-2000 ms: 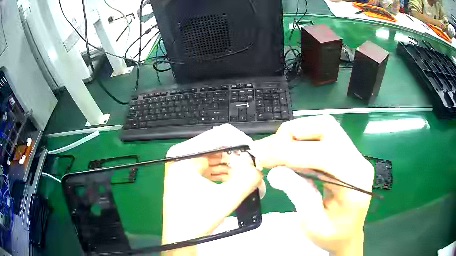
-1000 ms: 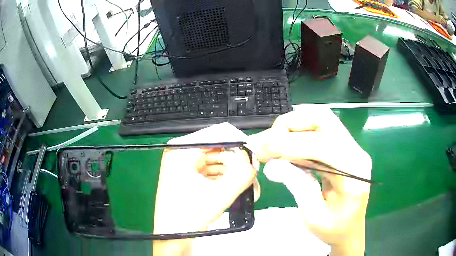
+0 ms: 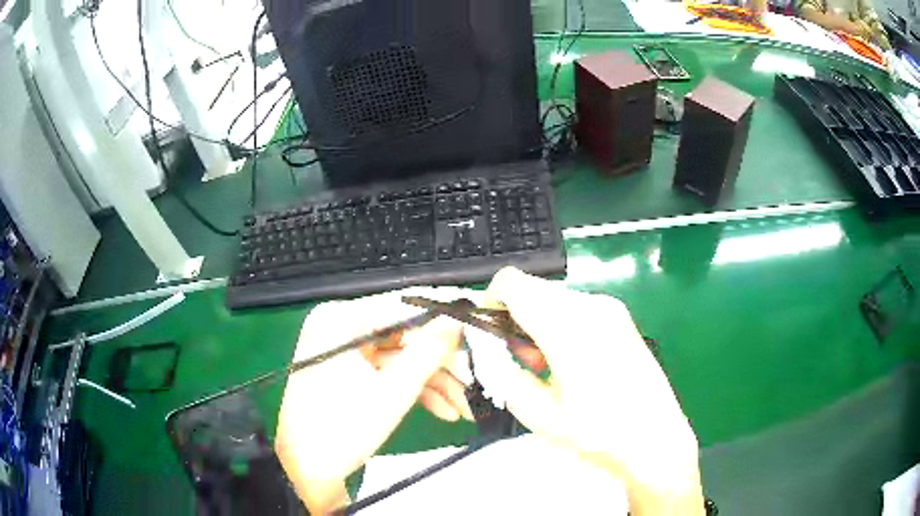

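A black phone middle frame [image 3: 227, 443] is tilted in front of me, with its solid camera end at lower left. My left hand [image 3: 348, 403] grips its other end near the upper corner. My right hand [image 3: 595, 403] is closed at the same corner, fingertips close to the left ones. A thin dark tool [image 3: 429, 304], perhaps tweezers, sticks out leftward from the right fingers across the corner. The fingers hide the exact contact. A white sheet [image 3: 484, 489] lies under the hands at the near edge.
Beyond the hands are a black keyboard [image 3: 393, 237], a computer case [image 3: 424, 81] and two speakers [image 3: 615, 116] [image 3: 712, 141]. A black compartment tray [image 3: 857, 136] is at far right. Loose frames lie left [image 3: 146, 368] and right [image 3: 888, 302]. A person's arm [image 3: 837, 18] shows at top right.
The phone frame has tilted, its camera end swinging down and right. The right hand has turned and moved left; the dark tool now points left across the corner instead of trailing right. The view has shifted.
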